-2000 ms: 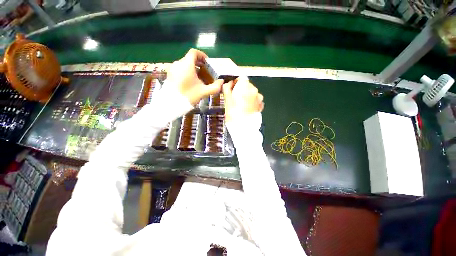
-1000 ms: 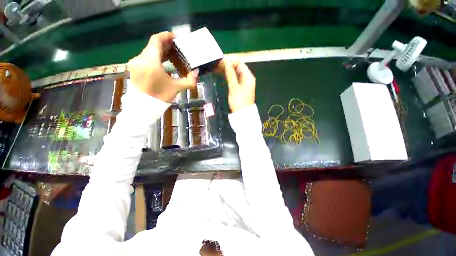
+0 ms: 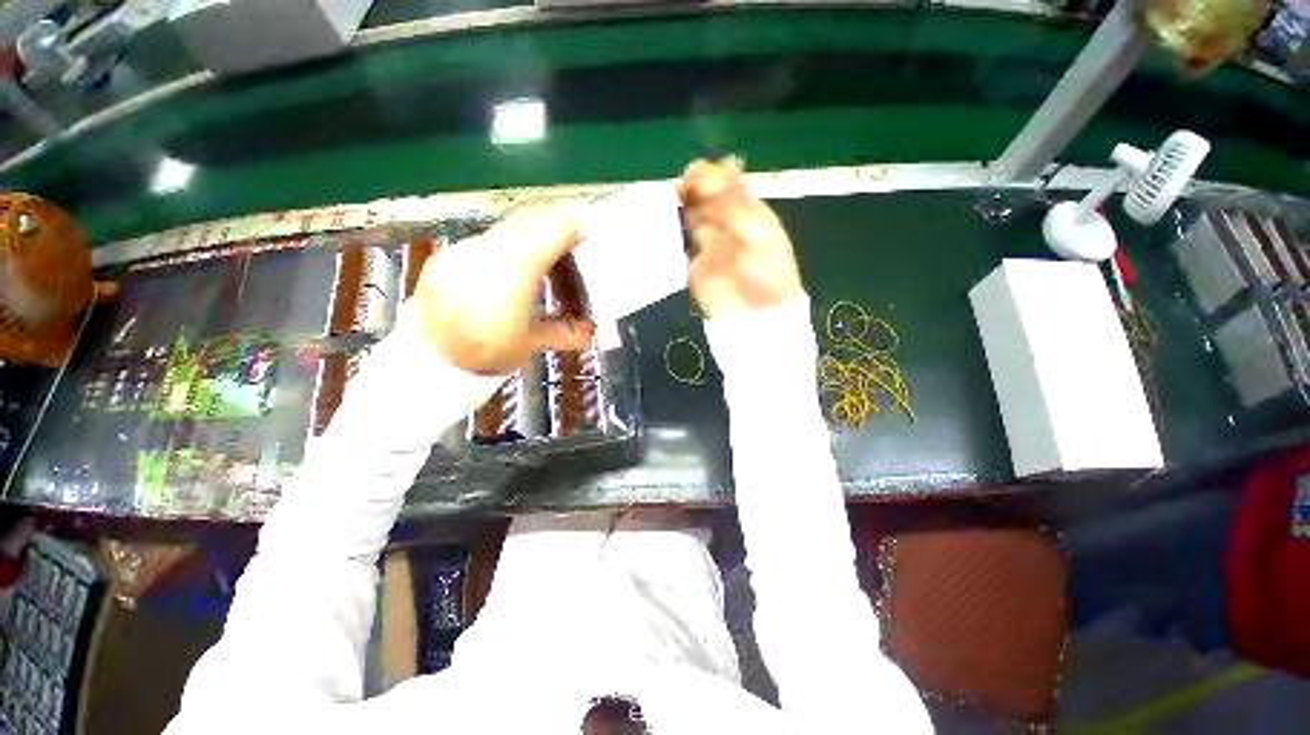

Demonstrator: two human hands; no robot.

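A white-topped stack of display modules [image 3: 632, 251] is held above the right back part of the blister tray. My left hand [image 3: 503, 287] grips the stack's left side, thumb toward the viewer. My right hand [image 3: 740, 244] is at its right edge, fingers bent and blurred; whether it grips the stack is unclear. The clear blister tray [image 3: 621, 409] holds several stacks on edge with brown and white stripes, partly hidden by my left hand and sleeve. A single yellow rubber band [image 3: 685, 361] lies right of the tray, beside a tangled pile of yellow rubber bands [image 3: 862, 385].
A white box [image 3: 1063, 366] stands at the right, with a small white fan [image 3: 1167, 175] behind it. An orange fan [image 3: 40, 280] is at the far left. A flatter clear tray [image 3: 187, 388] lies left. The green conveyor [image 3: 805, 122] runs behind the bench. More trayed stacks are far right.
The stack has moved down and right and is turned. My right hand has risen to its right edge. A single rubber band now shows apart from the pile.
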